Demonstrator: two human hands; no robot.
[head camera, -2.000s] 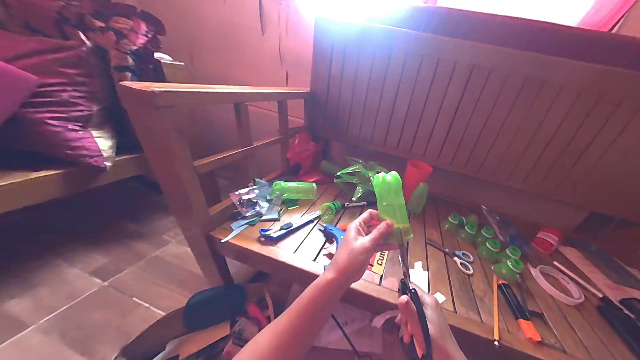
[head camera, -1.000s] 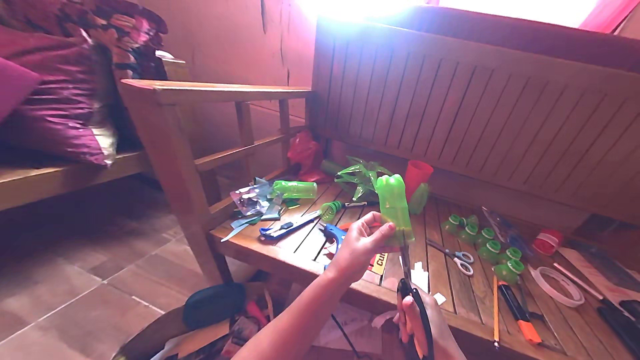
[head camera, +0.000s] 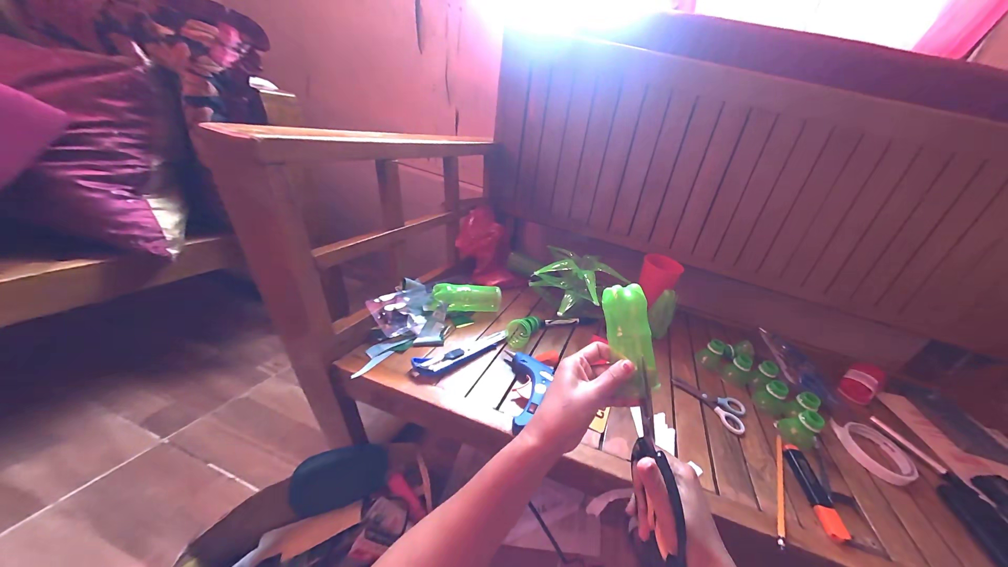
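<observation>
A green plastic bottle bottom (head camera: 628, 323) is held upside down, its cut edge low, between the thumb and fingers of my left hand (head camera: 579, 394). Black-handled scissors (head camera: 657, 472) are gripped in my right hand (head camera: 669, 504), their blades pointing up at the lower rim of the green plastic. How far the blades are apart is hard to tell. Behind the held piece lie green plastic cut into pointed strips (head camera: 575, 279) and a red plastic cup (head camera: 660, 276). A blue hot glue gun (head camera: 534, 390) lies just left of my left hand.
On the slatted wooden bench (head camera: 488, 394) lie a blue utility knife (head camera: 459, 354), another green bottle piece (head camera: 467, 298), small scissors (head camera: 720, 409), several green bottle necks (head camera: 776, 394), a tape roll (head camera: 876, 453), a pencil (head camera: 780, 492) and an orange-and-black marker (head camera: 817, 494). A filled container (head camera: 236, 512) stands below.
</observation>
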